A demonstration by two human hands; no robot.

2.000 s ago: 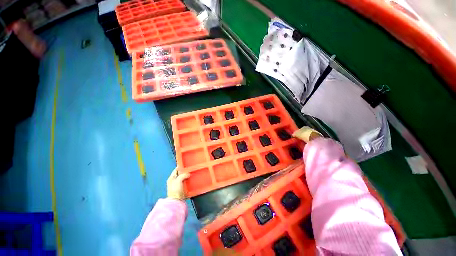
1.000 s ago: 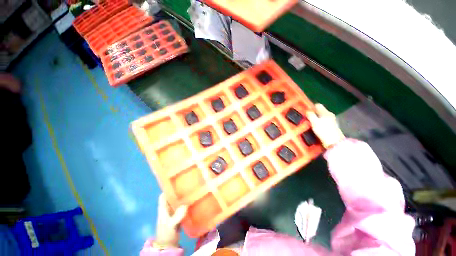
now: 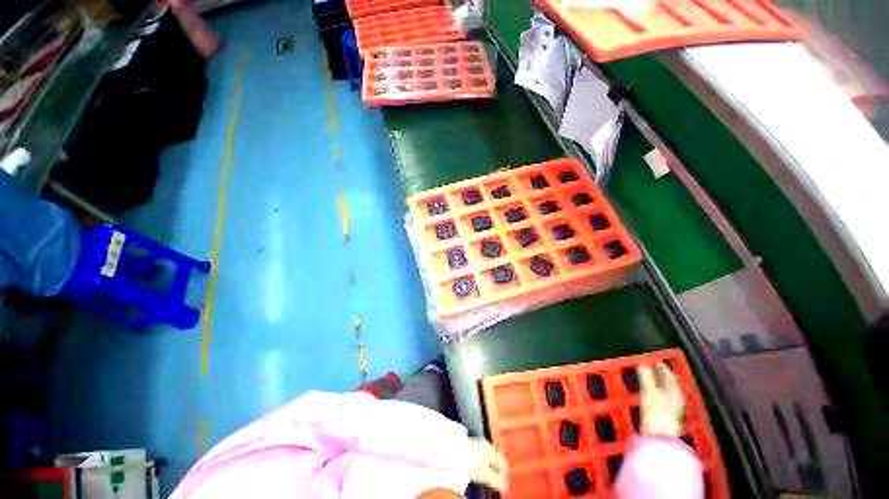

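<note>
An orange tray [image 3: 521, 436] lies on the dark green bench at the bottom right, cut off by the lower edge. Its left column pockets that show are empty; black units [image 3: 604, 429] sit in pockets further right. My left hand [image 3: 490, 466], in a pale glove, is at the tray's left edge, partly hidden by the pink sleeve; its grip cannot be made out. My right hand [image 3: 663, 398], gloved and blurred, is over the tray's right part and covers some pockets. Whether it holds a unit cannot be told.
A filled orange tray stack [image 3: 517, 298] with plastic film lies just beyond. More orange trays [image 3: 429, 73] are further up the bench. Another orange tray [image 3: 673, 34] is on the raised white shelf. Papers [image 3: 590, 115] hang at the green panel. A blue stool [image 3: 146, 278] stands left, beside a person's blue clothing [image 3: 34, 234].
The part-filled tray, held up in both hands before, has come down onto the bench close to me. My right hand has moved from its edge to over its pockets. The view has shifted.
</note>
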